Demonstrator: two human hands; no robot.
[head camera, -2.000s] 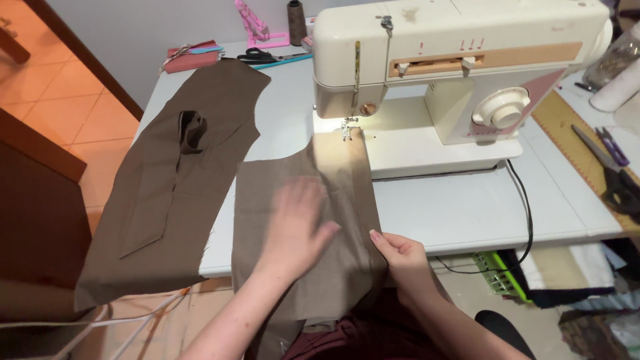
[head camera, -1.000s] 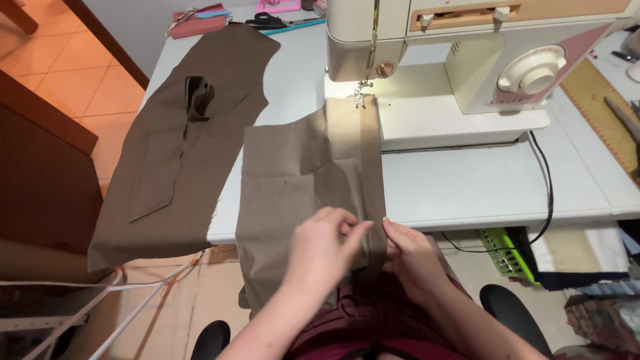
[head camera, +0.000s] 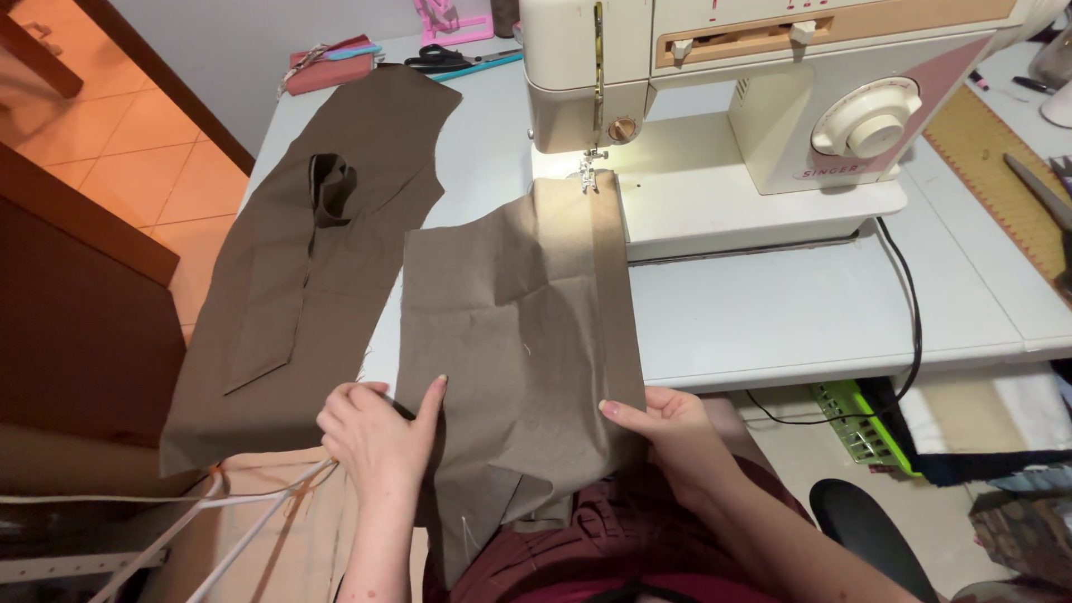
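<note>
A brown fabric piece (head camera: 469, 335) runs from under the presser foot (head camera: 590, 174) of a Singer sewing machine (head camera: 754, 100) down over the table's front edge to my lap. A folded band lies along its right side. My right hand (head camera: 670, 427) pinches that right edge, thumb on top and fingers beneath. At the fabric's left edge is my left hand (head camera: 385, 435), thumb on the cloth and the other fingers over to the left; whether it grips the cloth is unclear. Another brown fabric piece (head camera: 352, 276), with a pocket-like flap and a bunched bit of cloth, lies flat on the left.
Black-handled scissors (head camera: 444, 59), a red pouch (head camera: 331, 67) and a pink plastic stand (head camera: 452, 23) are at the back. A yellow ruler (head camera: 988, 167) and dark shears (head camera: 1038, 188) lie at the right. A black cable (head camera: 914, 310) hangs over the table's edge near a green basket (head camera: 863, 427).
My left hand has moved from the middle of the fabric to its left edge. My right hand stays at the right edge. The view has shifted closer to the cloth.
</note>
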